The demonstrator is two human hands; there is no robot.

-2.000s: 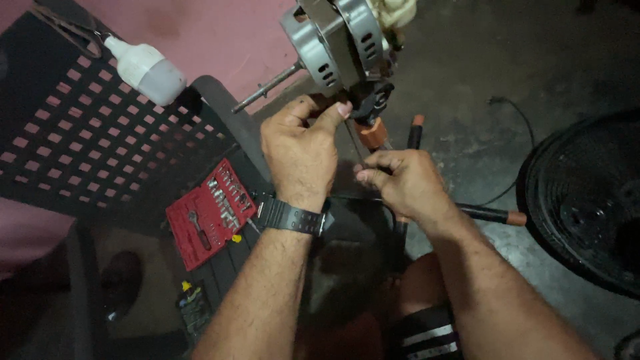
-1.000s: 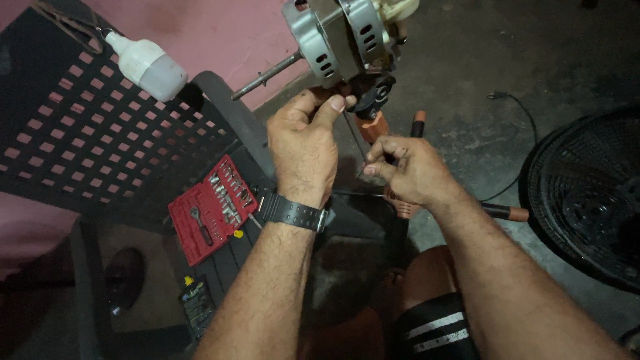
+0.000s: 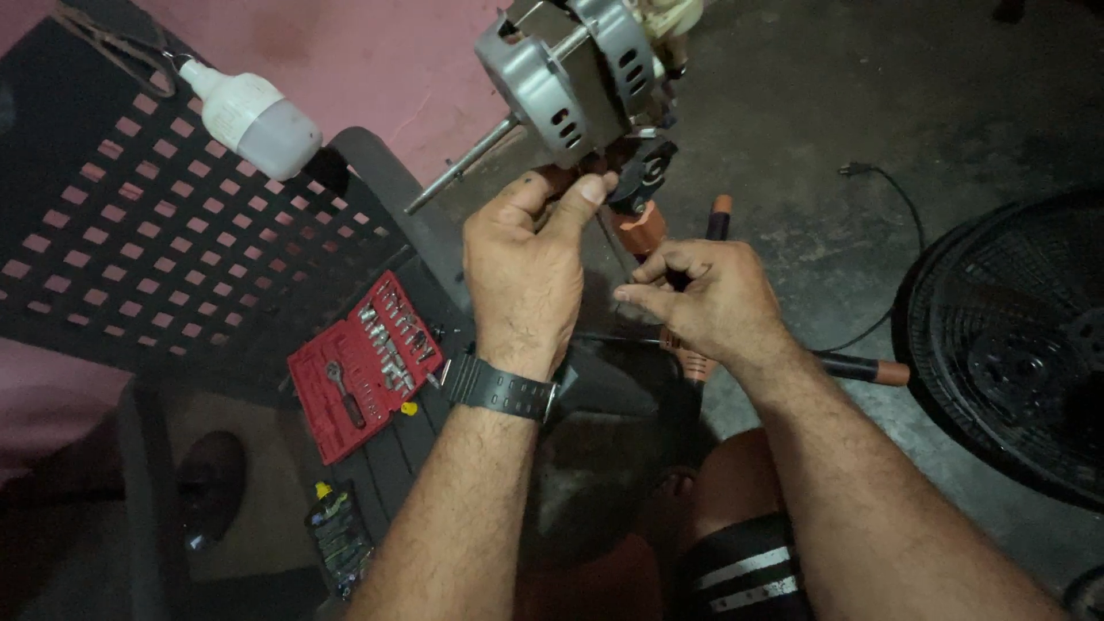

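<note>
A metal fan motor [image 3: 578, 78] with a long shaft [image 3: 461, 166] sits at the top centre, above a black pivot bracket [image 3: 641, 177] and an orange collar [image 3: 640, 226] of the stand. My left hand [image 3: 535, 259], with a black watch strap on the wrist, pinches at the underside of the motor beside the bracket; what lies between its fingertips is hidden. Below and to the right, my right hand [image 3: 707, 297] pinches the lower end of a thin rod or wire [image 3: 614, 237] that runs up toward the left fingertips.
On the black plastic chair lie a red socket set case [image 3: 332, 379] and a dark bottle with a yellow cap [image 3: 338, 535]. A light bulb [image 3: 259, 125] hangs by the chair's back. At the right are a black fan grille [image 3: 1018, 345], a plug cord [image 3: 914, 207] and an orange-tipped stand leg [image 3: 862, 369].
</note>
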